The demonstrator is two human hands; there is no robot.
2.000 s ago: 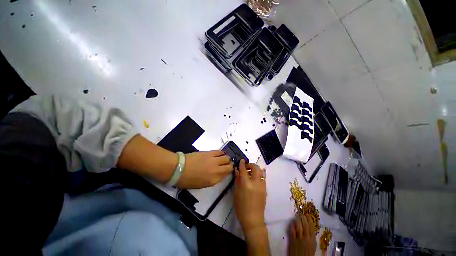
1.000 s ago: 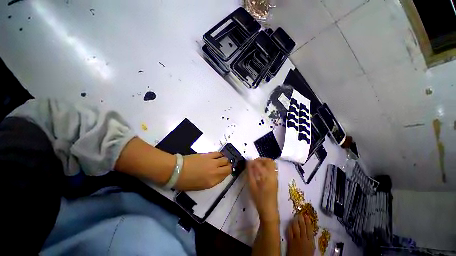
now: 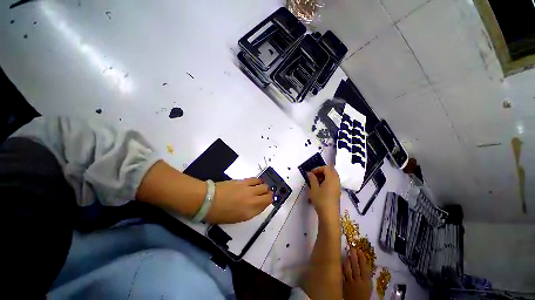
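A black phone case [image 3: 253, 239] with a pale middle lies at the bench edge, its camera end [image 3: 278, 183] pointing up the picture. My left hand [image 3: 240, 200], with a pale bangle at the wrist, lies over the case and holds it, curled fingertips near the camera end. My right hand [image 3: 326, 186] is at the palm-size black dotted sheet [image 3: 308, 166], fingertips bent over its lower right corner. Whether it pinches a small part cannot be told. A flat black notched sheet [image 3: 212, 160] lies beside the case.
Stacked black cases [image 3: 274, 40] stand near the wall. A white strip with black wavy pieces [image 3: 351, 167] lies right of the dotted sheet. Another person's hand [image 3: 356, 275] touches gold parts [image 3: 350, 231]. Racked cases [image 3: 428, 243] stand at lower right. Black specks dot the bench.
My right hand has left the camera end of the case and moved right and up to the dotted sheet. The camera end is now more exposed. My left hand stays on the case.
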